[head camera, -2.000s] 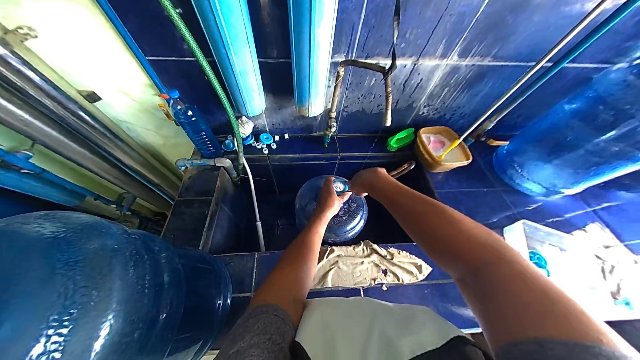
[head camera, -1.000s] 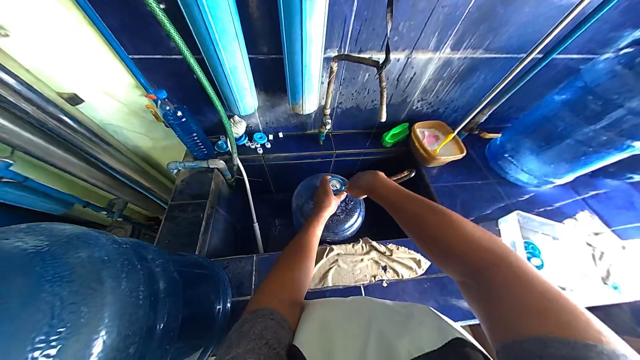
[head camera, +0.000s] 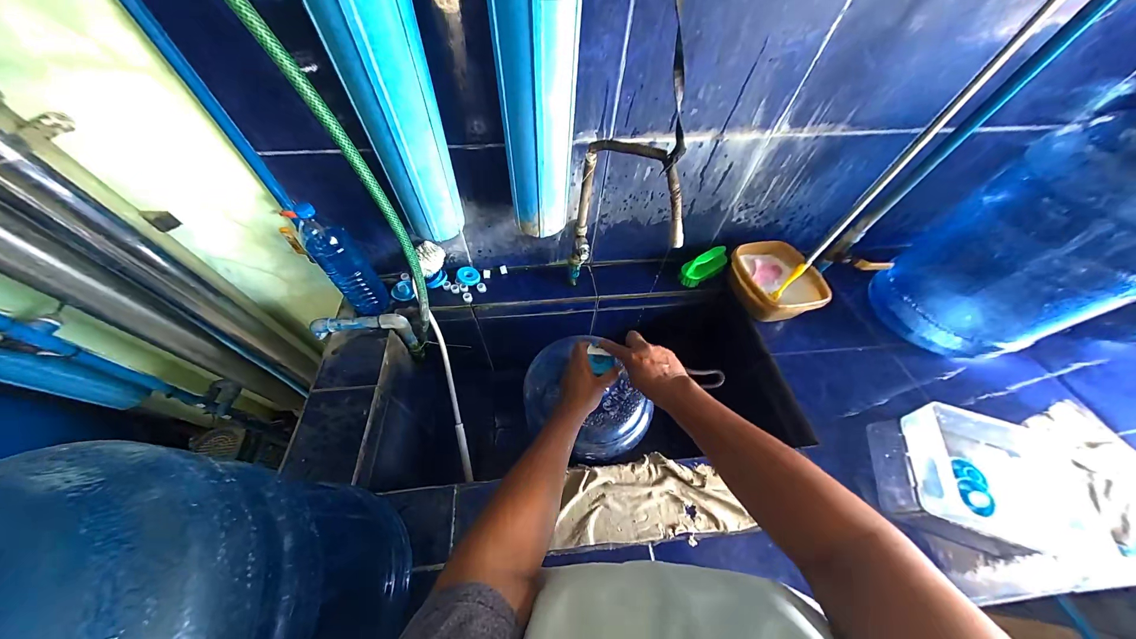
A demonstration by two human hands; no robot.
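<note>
A large blue plastic water jug (head camera: pixel 621 424) stands in the dark tiled basin (head camera: pixel 732 390). At its neck, the fingers of my left hand (head camera: pixel 584 377) close around the mouth, where a light blue-and-white piece, apparently a cap (head camera: pixel 601 358), shows. My right hand (head camera: pixel 652 364) reaches to the same neck from the right, its fingers touching the top of the neck area; whether it grips anything is hard to tell. A pale curved handle or hose end (head camera: pixel 707 378) shows just right of that hand. Below the jug, a beige cloth (head camera: pixel 652 501) lies over the basin's front edge.
Behind the basin are small caps (head camera: pixel 468 276), a green brush (head camera: pixel 704 266) and a tan tub (head camera: pixel 768 306). A green hose (head camera: pixel 337 133) and a white pipe (head camera: pixel 451 399) run at the left. Large blue jugs (head camera: pixel 169 541) flank me. A clear plastic box (head camera: pixel 967 470) sits at right.
My right hand has shifted at the jug's neck; its fingers now spread over the top, where they were more bunched before. My left hand stays at the neck.
</note>
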